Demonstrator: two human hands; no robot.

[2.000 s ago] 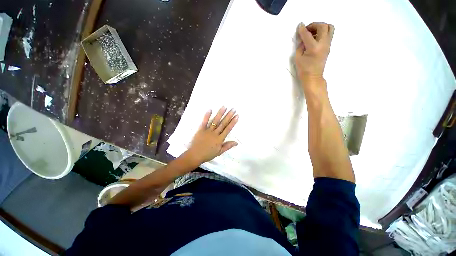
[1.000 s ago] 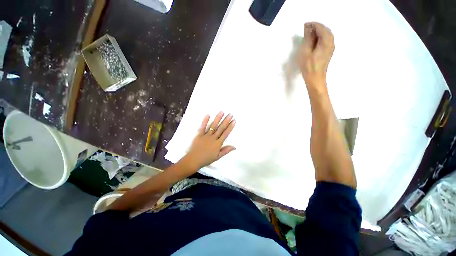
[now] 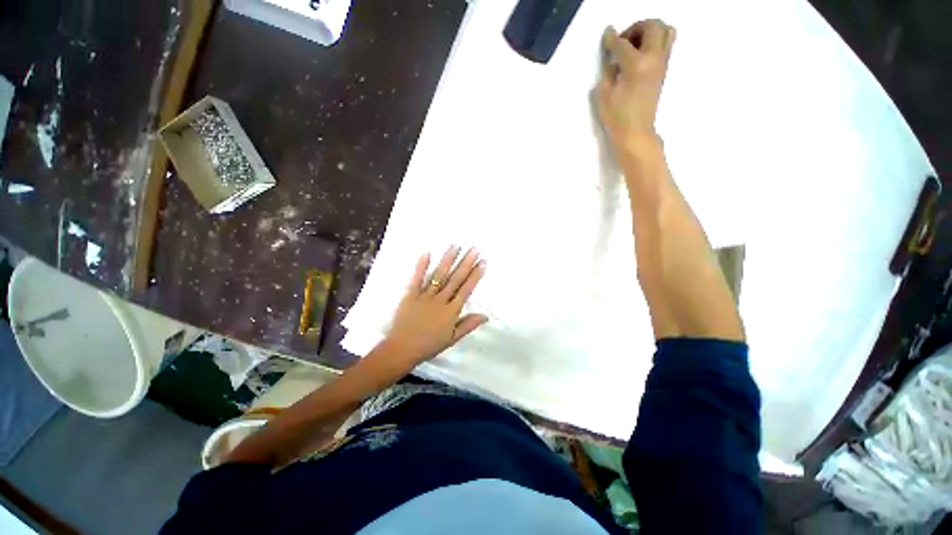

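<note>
A large stack of white sheets (image 3: 522, 209) with ragged edges lies on the dark table. My left hand (image 3: 433, 308) rests flat on its near left part, fingers spread, a ring on one finger, holding nothing. My right hand (image 3: 635, 78) is over the far part of the stack, thumb and fingers curled together. Whether a pin is between the fingertips is too small to tell. An open box (image 3: 734, 270) on the stack is partly hidden behind my right forearm. A black block (image 3: 541, 29) lies on the stack's far left part, left of my right hand.
On the dark table (image 3: 355, 125) at left are an open pin box (image 3: 221, 152), a brass-handled bar (image 3: 315, 298), a wooden strip (image 3: 157, 199) and a white plate (image 3: 303, 15). Another handled bar (image 3: 919, 230) is at the stack's right edge. Buckets (image 3: 78, 340) stand below left; bundled strips (image 3: 903, 444) lie at right.
The view has shifted, showing more of the black block and white plate. My right hand has moved slightly left towards the block. My left hand stays flat on the stack.
</note>
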